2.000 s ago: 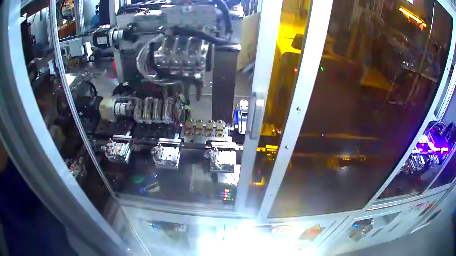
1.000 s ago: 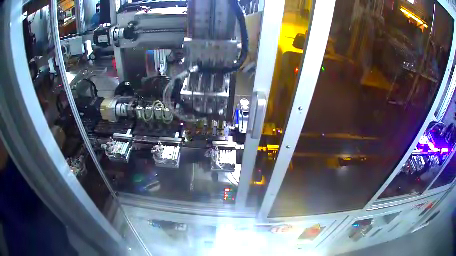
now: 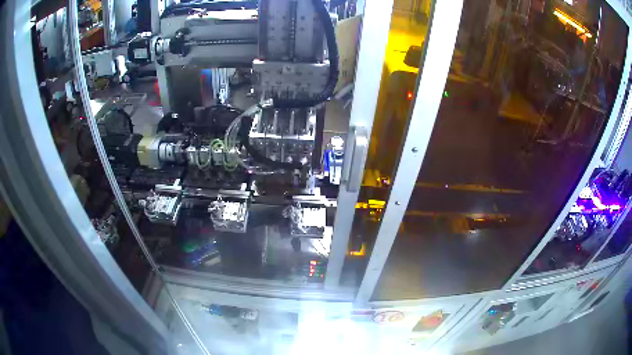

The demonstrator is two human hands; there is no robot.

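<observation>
Neither of my hands is in the picture. In front of me is a guarded machine cell seen through clear panels. A multi-head tooling unit (image 3: 283, 126) with hoses hangs low over the right part of the conveyor track. Three silver blocks, likely pneumatic stopper units, stand along the track's near edge: left (image 3: 163, 206), middle (image 3: 229, 213) and right (image 3: 307, 218). The brass-coloured fixture blocks are hidden behind or under the tooling. A row of clamps with looped hoses (image 3: 213, 155) lies left of it.
An aluminium door frame with a vertical handle (image 3: 356, 159) stands right of the tooling. An amber-brown tinted panel (image 3: 485, 152) fills the right. Purple light glows on a unit (image 3: 597, 202) at the far right. Bright glare covers the lower grey panel (image 3: 263, 329). Red digits show low inside the cell.
The tooling head has moved right and lowered over the track since the oldest frame, covering the brass-coloured blocks. Since the middle frame it has shifted only slightly. The camera view is nearly unchanged.
</observation>
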